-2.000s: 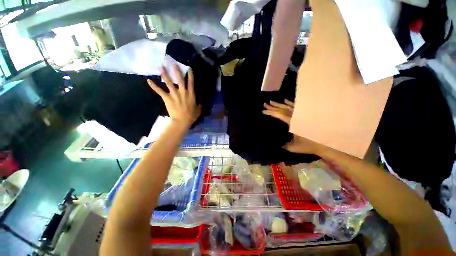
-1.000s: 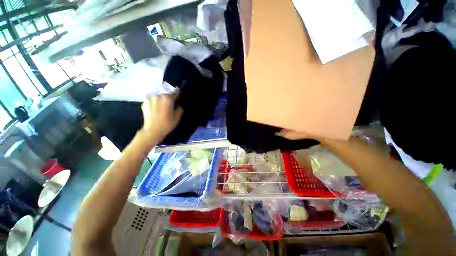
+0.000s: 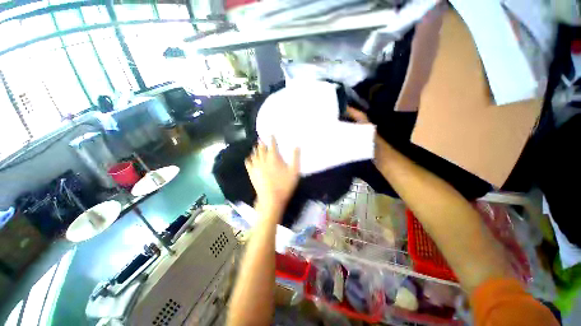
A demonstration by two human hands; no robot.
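A large black cut-piece bundle lies above the wire rack, with a white sheet over its top. My left hand lies on the bundle's near left side with fingers spread, touching the white sheet's lower edge. My right hand is at the far right side of the white sheet, beside black fabric; its fingers are partly hidden, so its grip cannot be told. A stiff tan paper pattern hangs to the right over black fabric.
Red plastic baskets and clear plastic bags sit on and under the wire rack. White strips hang at upper right. A beige machine-like unit stands at lower left, near round white discs and a red bucket.
The view has swung left. The black bundle has shifted and the white sheet now lies across it. My right hand has moved from below the tan pattern to the white sheet's far side.
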